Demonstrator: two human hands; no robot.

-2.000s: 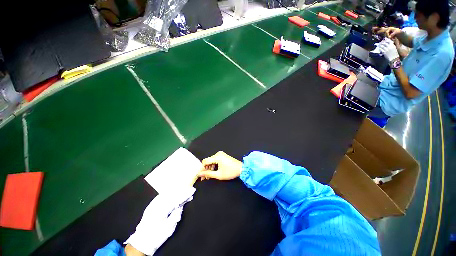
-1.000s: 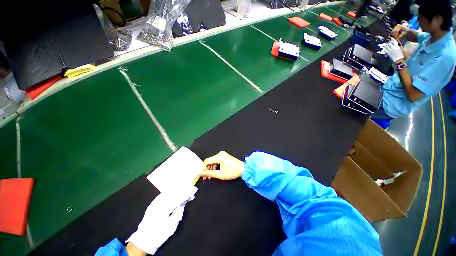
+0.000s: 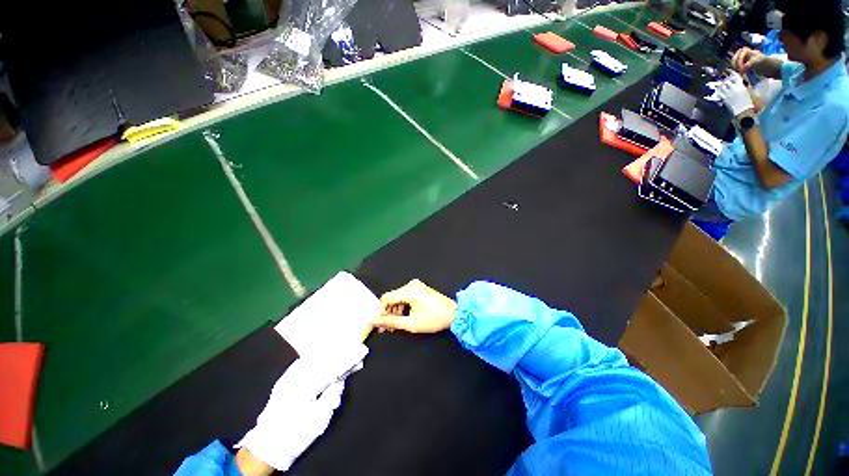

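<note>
A white sheet [image 3: 330,314] with a thin yellow edge at its lower right is held over the black mat's edge, beside the green belt. My left hand [image 3: 305,404], in a white glove, is closed on the sheet's lower corner. My right hand [image 3: 418,309] is bare, with thumb and fingertips pinched together at the sheet's right edge. Whether the fingertips grip the sheet itself or something small and thin on it is too small to tell.
The green belt [image 3: 344,167] carries a red foam pad [image 3: 19,394] at far left and units [image 3: 532,96] farther up. An open cardboard box [image 3: 703,321] stands right. A person in light blue [image 3: 791,130] works beside stacked black units [image 3: 682,178]. Plastic bags [image 3: 300,46] lie beyond the belt.
The belt's white lines, the red pad and the units on it have moved left. My hands and the sheet have barely moved.
</note>
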